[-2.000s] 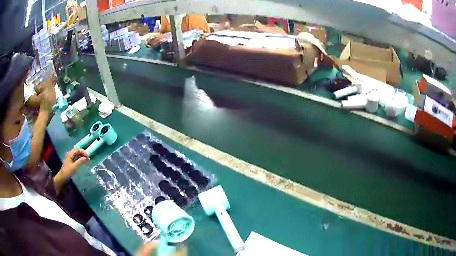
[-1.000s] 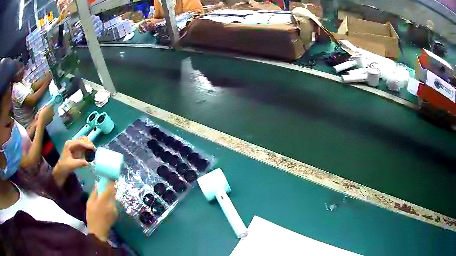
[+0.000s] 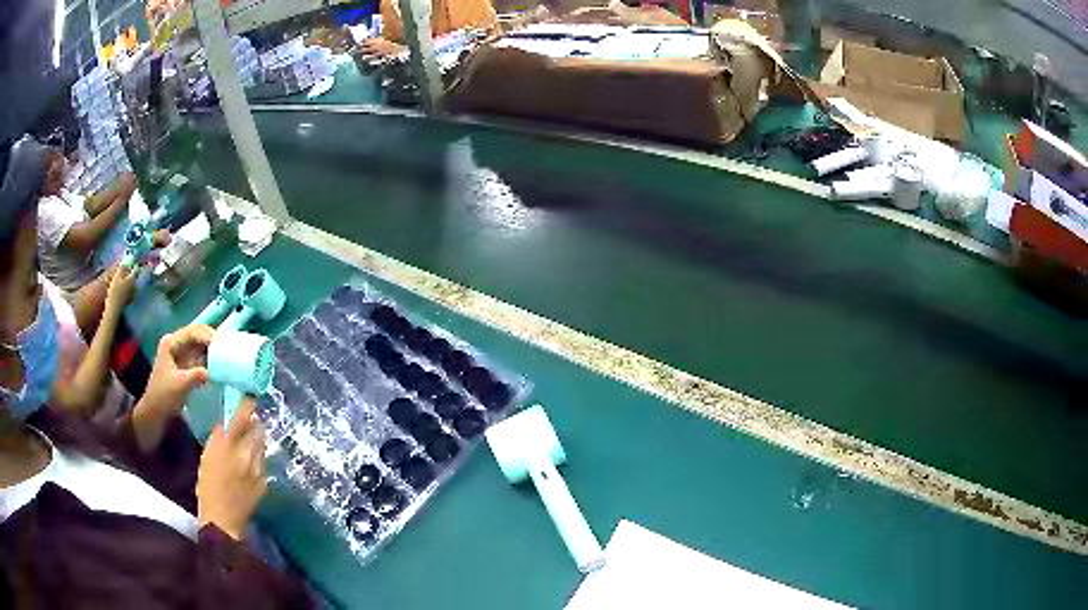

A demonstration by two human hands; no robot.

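Neither of my hands is in view. A mint-green handheld device (image 3: 526,444) lies on the green bench nearest me, its handle towards the bottom edge. A clear blister tray (image 3: 313,468) lies to its left, with black discs (image 3: 419,425) in its right-hand rows and greyish pockets on the left. At the left, another person in a face mask holds a second mint-green device (image 3: 241,362) upright by its handle, with the other hand at its drum head. Whether a disc is in that head is hidden.
White paper (image 3: 692,578) lies at the near bench edge. Two mint-green bodies with dark openings (image 3: 261,293) lie beyond the tray. The dark green belt (image 3: 668,262) runs behind a worn pale rail (image 3: 620,372). Across it are brown cartons (image 3: 585,95), white parts and orange boxes. More people work far left.
The held device was at the bottom edge, and is now at the left in the other person's hands. The black disc at their fingertips one second ago no longer shows. The view has shifted slightly.
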